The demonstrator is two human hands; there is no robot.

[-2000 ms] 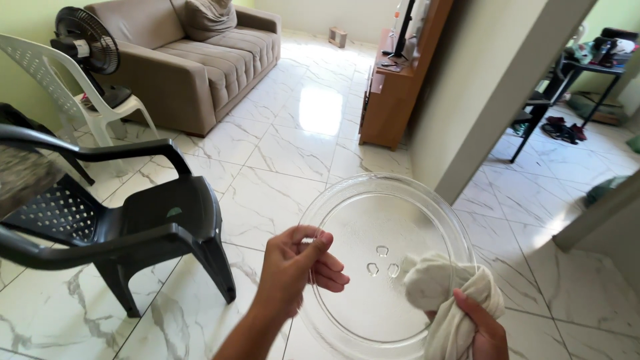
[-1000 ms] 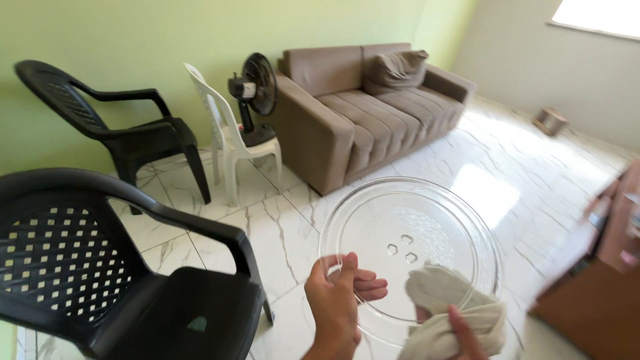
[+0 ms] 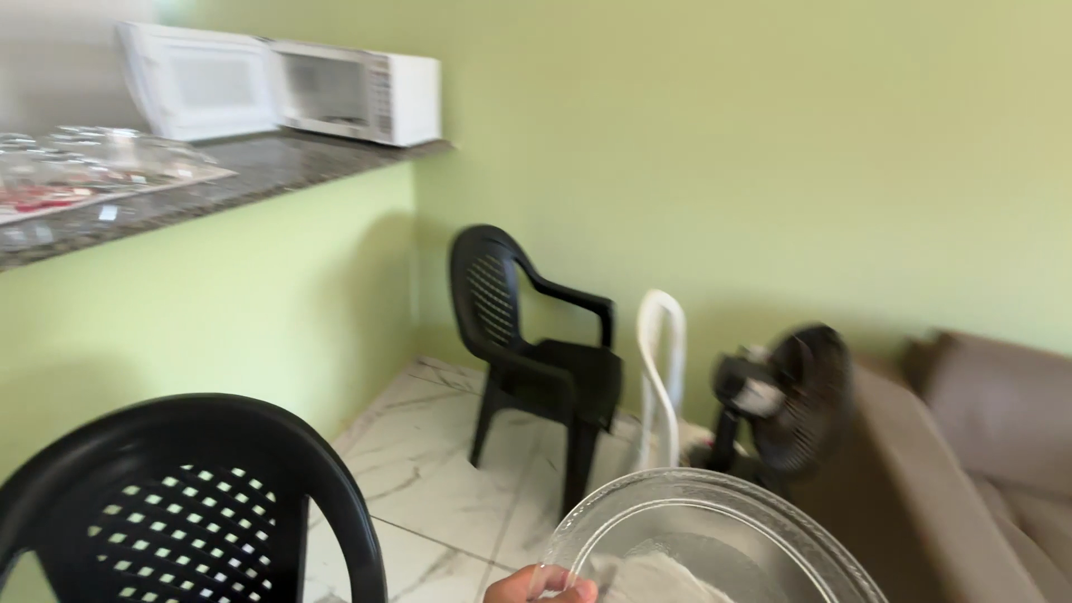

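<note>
A round clear glass microwave turntable plate (image 3: 737, 536) is at the bottom right of the head view, cut off by the lower edge. My left hand (image 3: 543, 584) grips its left rim, with only the fingers and thumb in view. A pale cloth (image 3: 662, 579) lies against the plate, seen at the bottom edge. My right hand is out of view. Up at the left, a white microwave oven (image 3: 414, 100) stands on a granite counter (image 3: 276, 163) with its door (image 3: 213, 88) swung open.
Glassware (image 3: 109, 159) stands on a cloth at the counter's left. A black plastic chair (image 3: 201, 419) is close at lower left, another black chair (image 3: 544, 360) by the wall. Further right are a white chair (image 3: 662, 368), a black fan (image 3: 800, 402) and a brown sofa (image 3: 1005, 435).
The view has swung left from the sofa and floor to the counter and microwave. The plate now sits lower in view, and my right hand has left the picture.
</note>
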